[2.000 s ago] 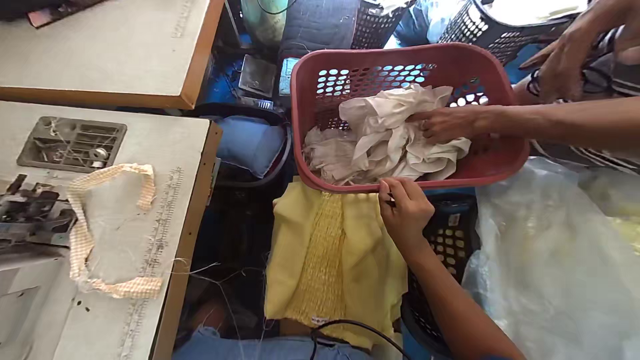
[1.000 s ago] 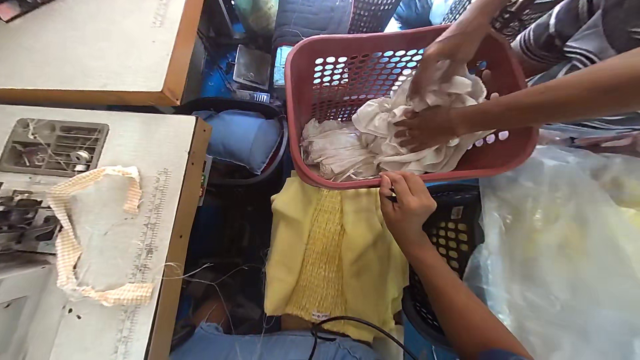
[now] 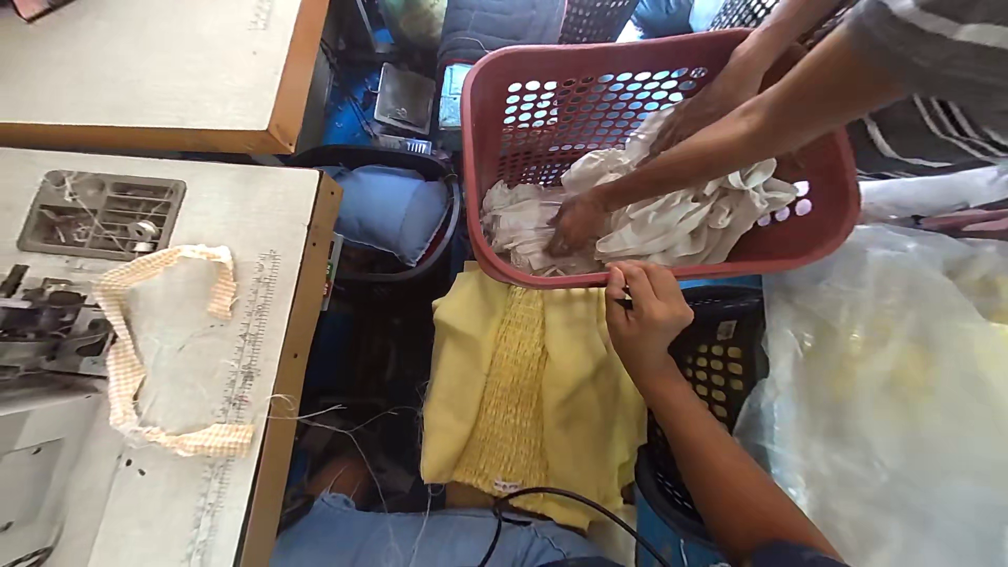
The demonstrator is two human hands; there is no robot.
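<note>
My right hand point(image 3: 647, 311) grips the near rim of a red plastic basket point(image 3: 551, 279), with a small dark thing between its fingers. White ruffled fabric point(image 3: 693, 224) lies in the basket, and both hands of another person point(image 3: 583, 220) reach into it from the right. Just below the rim, a yellow garment with a smocked middle point(image 3: 512, 394) hangs down over my lap, beside my right wrist. My left hand is out of sight.
On the left stands a sewing machine table point(image 3: 189, 346) with a strip of checked fabric point(image 3: 124, 362) on it. A dark bin with a blue cushion-like bundle point(image 3: 390, 206) is beside it. A black basket point(image 3: 713, 370) and a clear plastic bag point(image 3: 890, 370) are at the right.
The other person's hands have moved within the basket; one now rests on the fabric at its left side. The basket's right end has swung down a little. My right hand stays at the rim.
</note>
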